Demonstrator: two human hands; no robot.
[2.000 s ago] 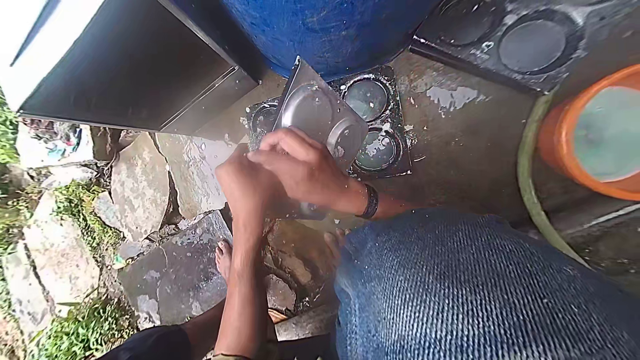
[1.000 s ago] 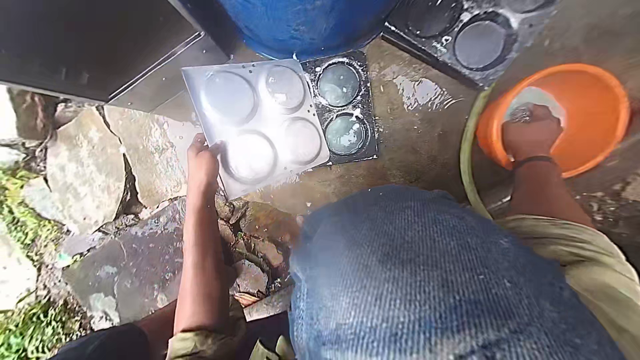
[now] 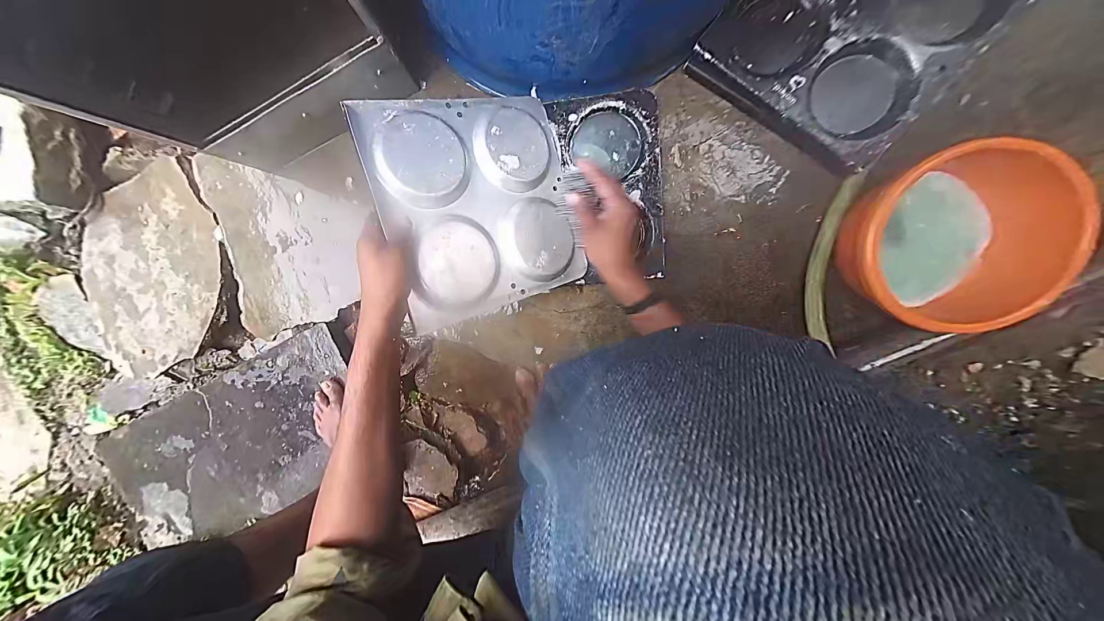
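My left hand [image 3: 385, 269] grips the left edge of a silvery metal sheet [image 3: 477, 216] with several round raised shapes, tilted above the wet ground. At the sheet's right edge is my right hand [image 3: 608, 222], blurred, its fingers around what looks like a grey wire scourer [image 3: 580, 185]. Partly under the sheet lies a black tray [image 3: 653, 185] with round hollows, wet and flecked with white suds. Its upper hollow shows greenish water; my right hand covers part of the lower one.
A blue drum [image 3: 573, 43] stands beyond the sheet, beside a dark box-like object [image 3: 172, 60]. Another black tray [image 3: 901, 129] lies upper right. An orange bucket [image 3: 1026, 250] holds cloudy water, with a green hose [image 3: 818, 267] beside it. Flat stones [image 3: 151, 259] lie at left.
My right hand has left the orange bucket, where it was one second ago, and come back to the metal sheet. Two seconds ago both hands were together at the sheet.
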